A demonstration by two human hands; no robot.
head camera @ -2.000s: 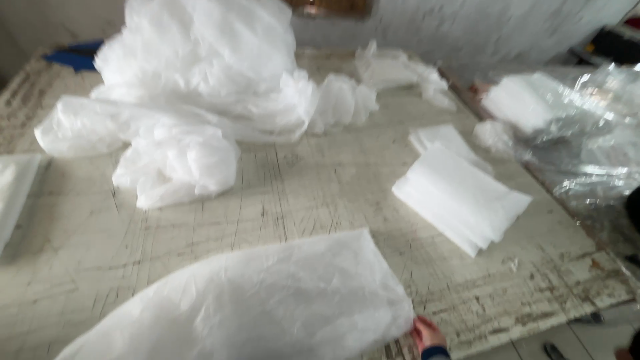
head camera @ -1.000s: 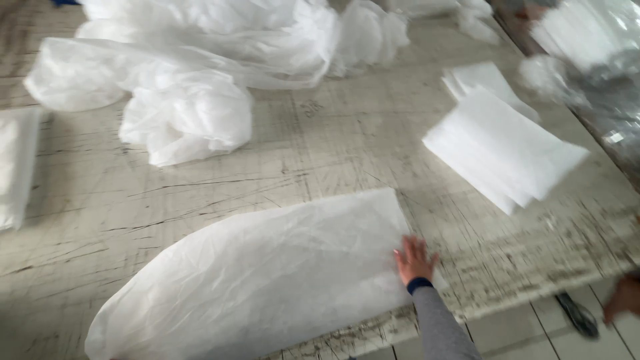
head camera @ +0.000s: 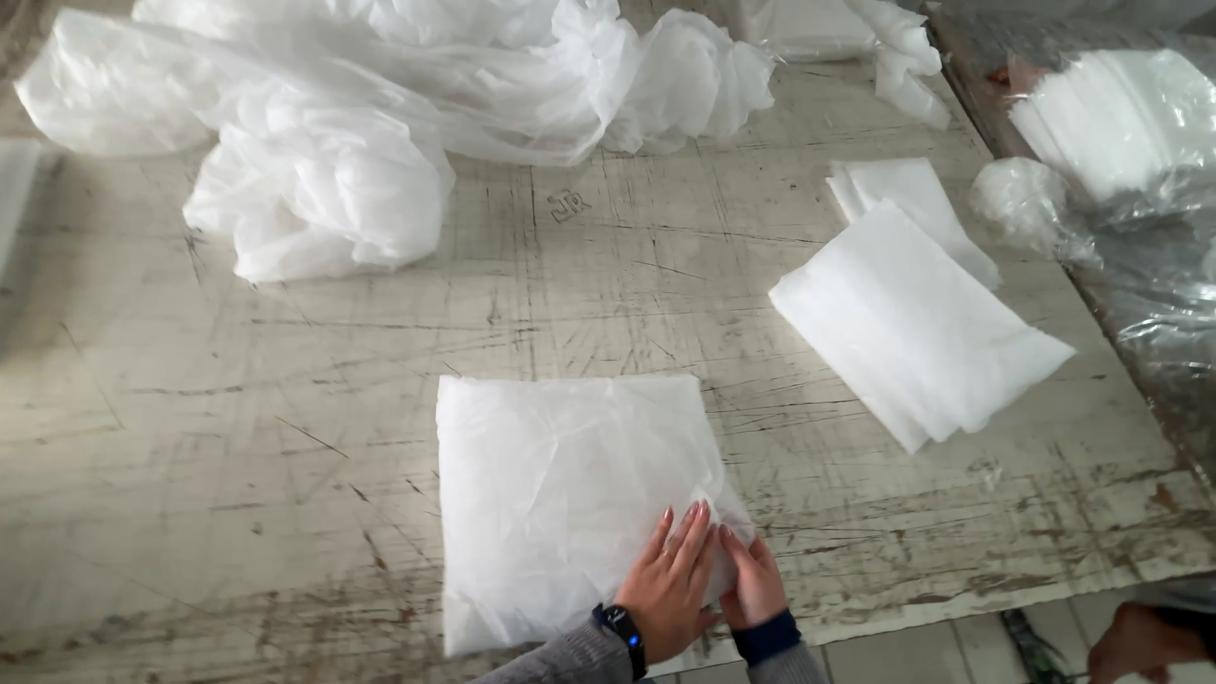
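A folded piece of thin white sheet material (head camera: 560, 475) lies flat near the front edge of the worn table. Across its lower right part rests my left hand (head camera: 670, 579), palm down, with a dark band at the wrist. Close beside it, my right hand (head camera: 755, 579) is at the right edge of the piece, thumb on top and the other fingers partly hidden, so its grip is unclear. To the right lie folded white sheets (head camera: 912, 323), one bundle overlapping another.
Crumpled white sheet material (head camera: 332, 180) is heaped across the table's far side. White folded items in clear plastic (head camera: 1130, 123) lie beyond the right edge. Another person's hand (head camera: 1149, 641) is at the lower right, over the tiled floor. A white stack (head camera: 14, 199) sits at far left.
The long white sheet has been folded over into a shorter, squarer piece. My left hand has come into view on it, beside my right hand. Another person's hand shows more fully at lower right.
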